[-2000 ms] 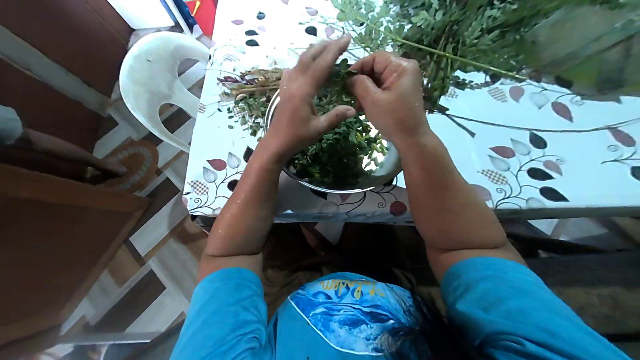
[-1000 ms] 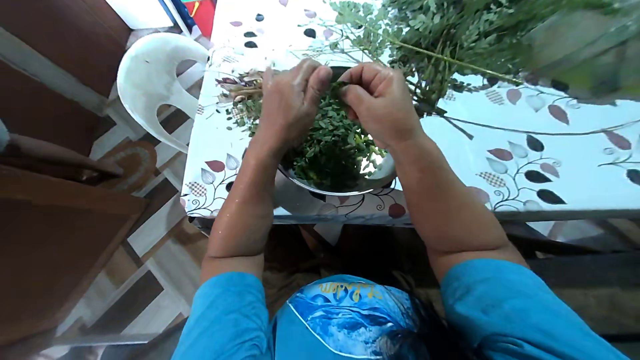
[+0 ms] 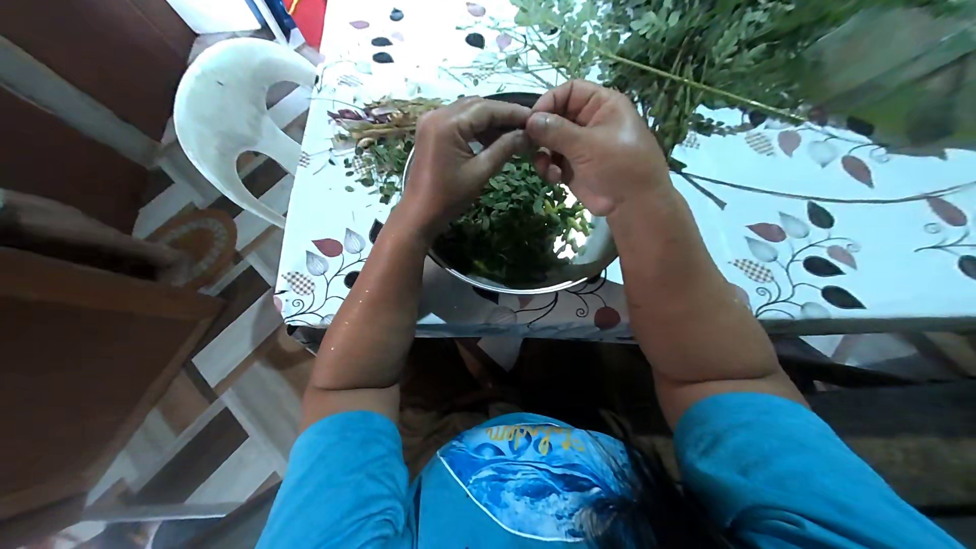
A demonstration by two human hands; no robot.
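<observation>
A round shiny metal basin (image 3: 499, 286) stands near the table's front edge with small green leaves (image 3: 511, 221) in it. Above its far part, my left hand (image 3: 469, 156) and my right hand (image 3: 591, 141) meet at the fingertips. Thumb and forefinger are pinched together on each hand. Whatever lies between the fingertips is too small or hidden to make out. Leafy green branches (image 3: 686, 61) lie in a pile beyond and to the right of my hands. Left of the basin are bare stripped stems (image 3: 393, 118) with a few leafy sprigs (image 3: 377, 164).
The table has a white leaf-patterned cloth (image 3: 808, 252). A long thin stem (image 3: 823, 200) runs across its right side. At the left stands a white plastic chair (image 3: 221, 122), close to the table. A large blurred green shape (image 3: 900, 76) fills the upper right.
Two seconds ago my left hand was spread, with its fingers pointing up and away; now its fingertips touch those of my right hand.
</observation>
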